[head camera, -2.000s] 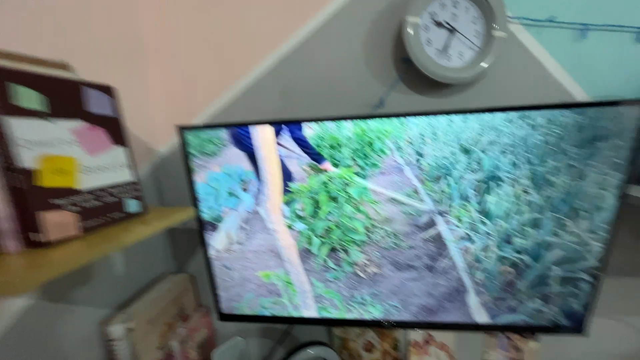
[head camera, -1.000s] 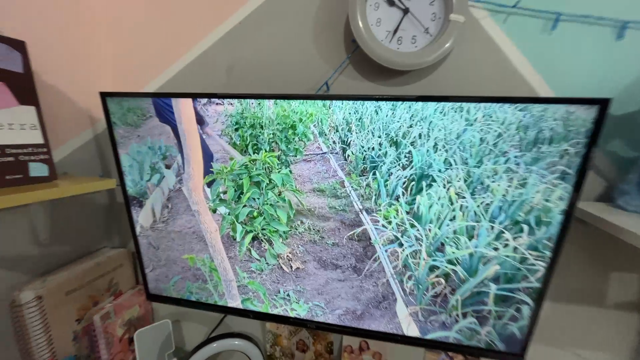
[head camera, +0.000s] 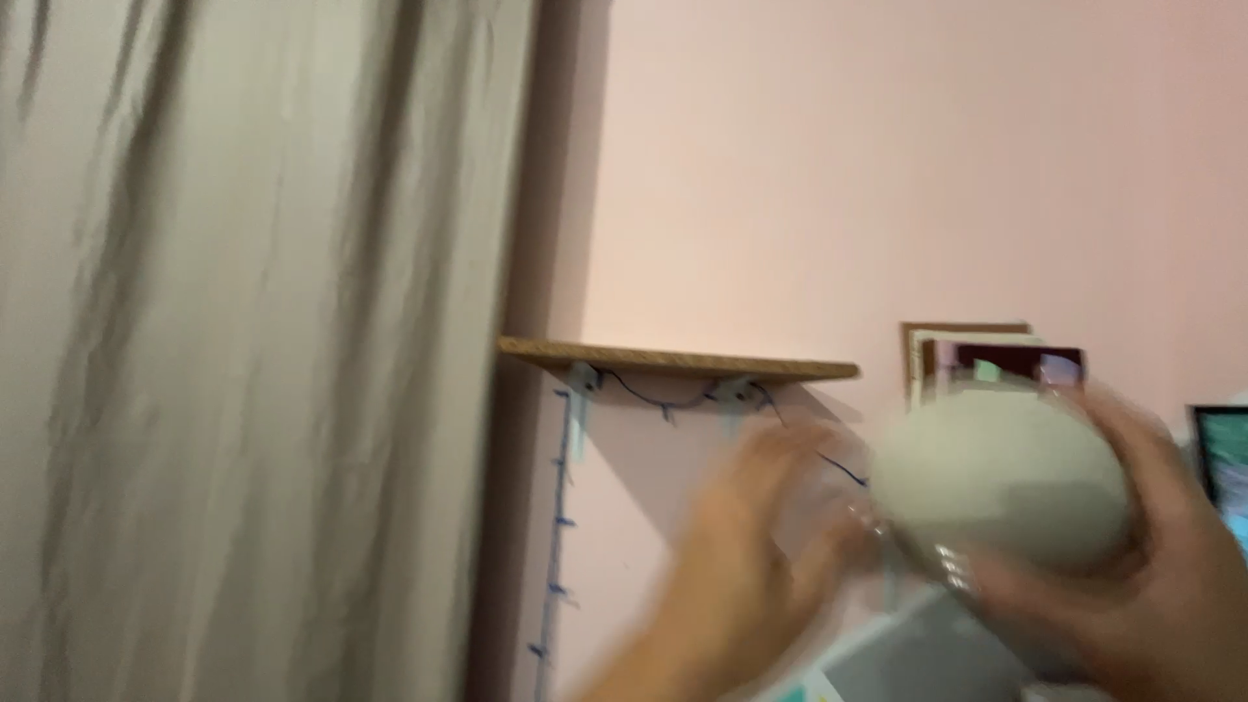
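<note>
In the head view my right hand (head camera: 1141, 546) grips a pale, rounded object (head camera: 999, 473), blurred by motion, with fingers behind its right edge and the thumb below it. Its exact kind cannot be told. Just left of it is my left hand (head camera: 770, 536), raised with thumb and fingers apart and nothing between them. A gap shows between the left fingers and the rounded object. Both hands are blurred.
A wooden wall shelf (head camera: 682, 363) has a blue string of lights (head camera: 558, 526) beneath it. A beige curtain (head camera: 253, 351) hangs at left. Books (head camera: 975, 336) stand behind the rounded object. A screen (head camera: 1207, 448) shows at the right edge, a grey surface (head camera: 916, 653) below.
The view has swung far to the left, leaving only the screen's edge visible. Both my hands and the pale rounded object have come into view.
</note>
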